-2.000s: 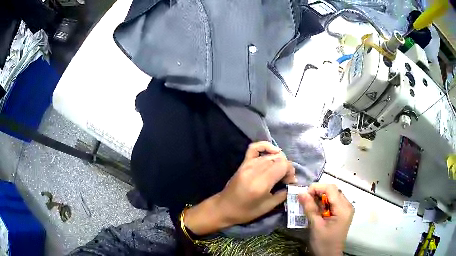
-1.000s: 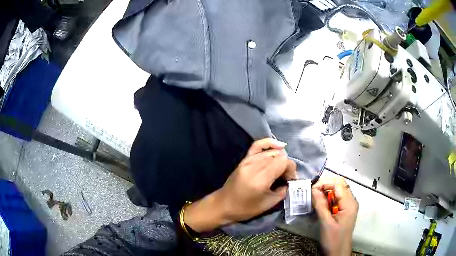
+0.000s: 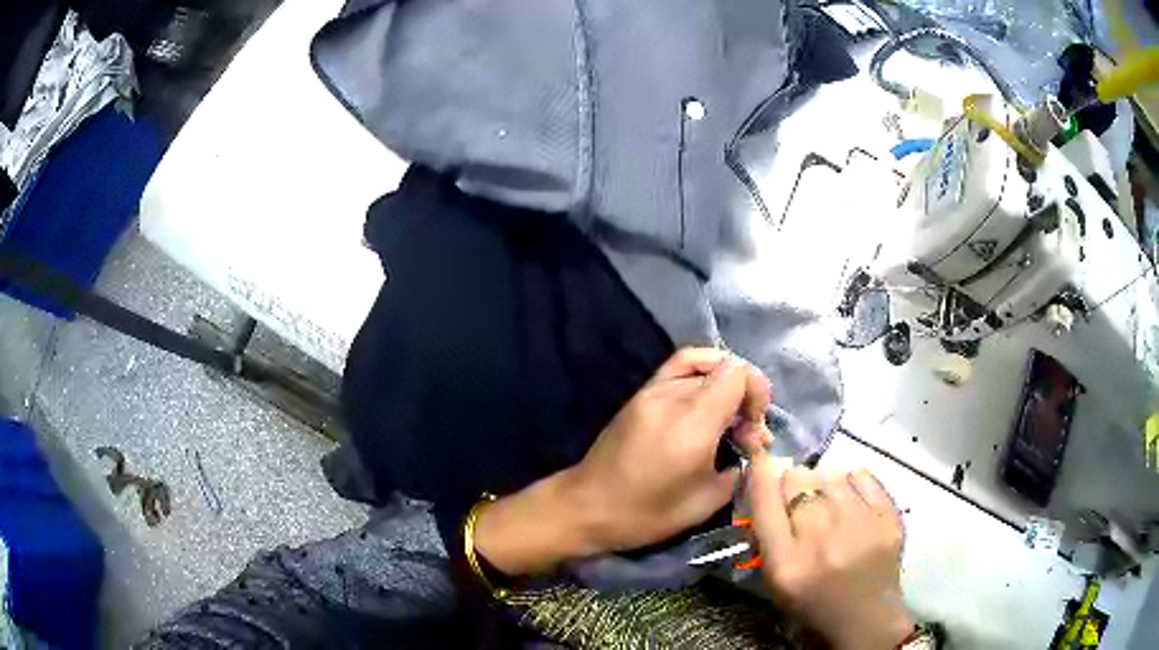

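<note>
The grey garment (image 3: pixel 508 114) lies over the white table, with its plain black part (image 3: pixel 496 330) hanging towards the wearer. My left hand (image 3: pixel 674 444) pinches the garment's edge near the lower right of the cloth. My right hand (image 3: pixel 826 546) is beside it, its fingertips meeting the left fingertips at the same spot. Thread snips (image 3: pixel 727 551) with orange handles and metal blades are held under my right hand, blades pointing left. The white label is mostly hidden by the fingers.
A white sewing machine (image 3: pixel 991 229) stands at the right, with a dark phone (image 3: pixel 1045 425) on its table. A yellow-black tool (image 3: pixel 1079 620) is at the lower right. Blue crates (image 3: pixel 76 203) and a dark rail (image 3: pixel 127 333) are at the left.
My right hand has moved left against my left fingertips and turned, its back now showing. The snips' blades now show below it. The white label has gone mostly out of sight.
</note>
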